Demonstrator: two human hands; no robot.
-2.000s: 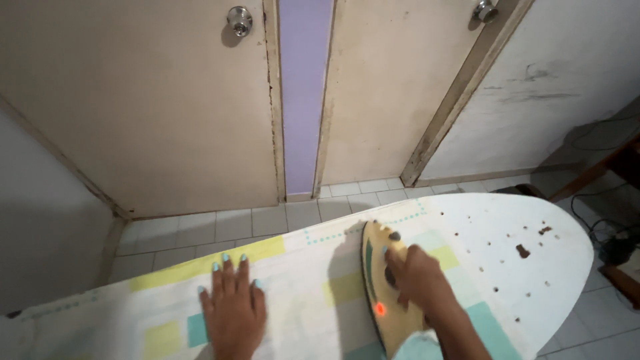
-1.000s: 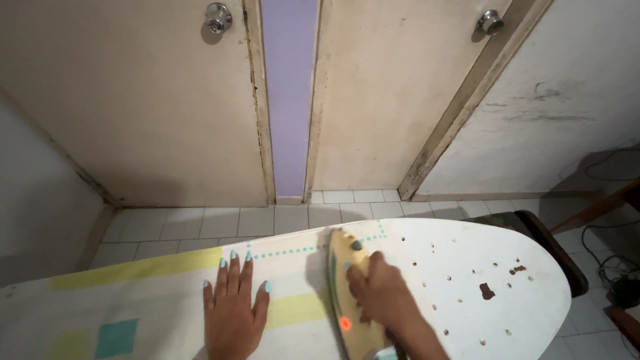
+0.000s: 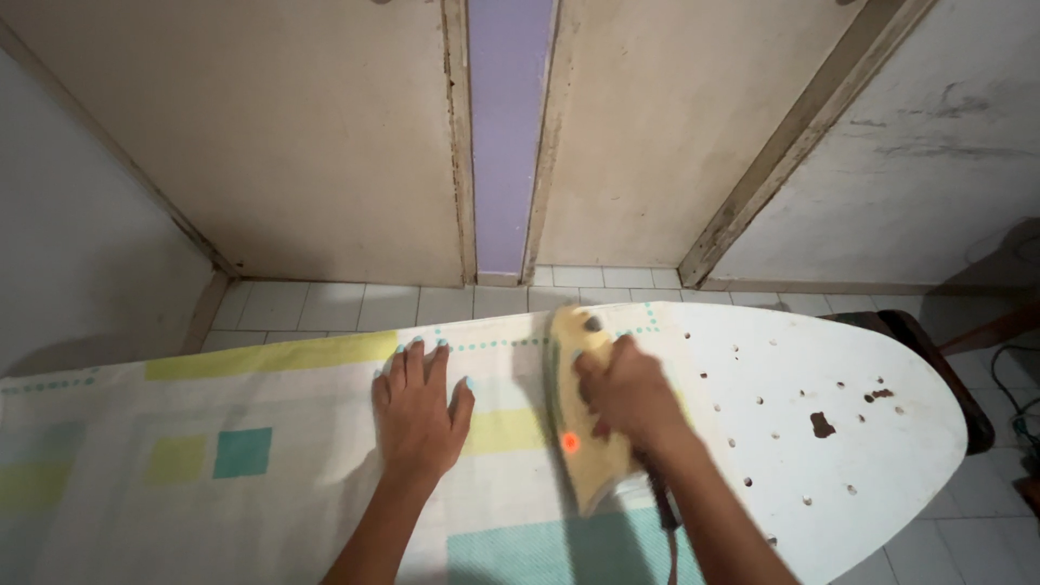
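A white cloth [image 3: 309, 422] with yellow and teal squares and dotted lines lies over the ironing board [image 3: 788, 366]. My right hand [image 3: 630, 386] grips the handle of a yellowish clothes iron [image 3: 589, 479], whose orange light glows near its rear. The iron is slightly blurred and rests on or just over the cloth, its tip toward the board's far edge; its soleplate is hidden. To its left, my left hand [image 3: 418, 406] presses flat on the cloth, fingers somewhat apart, holding nothing. A dark cord [image 3: 662, 496] runs from the iron's back beside my right wrist.
The board's bare rounded end has holes and rusty patches. Behind it are white floor tiles [image 3: 333, 305], two beige doors [image 3: 325, 146] and a purple strip of wall [image 3: 508, 138]. A dark stool or chair seat [image 3: 971, 418] shows beyond the board at right, with cables [image 3: 1024, 414] near it.
The cloth has shifted to the left on the board since the first frame, showing more of its teal square near me. Both hands stay on it, the right still on the iron.
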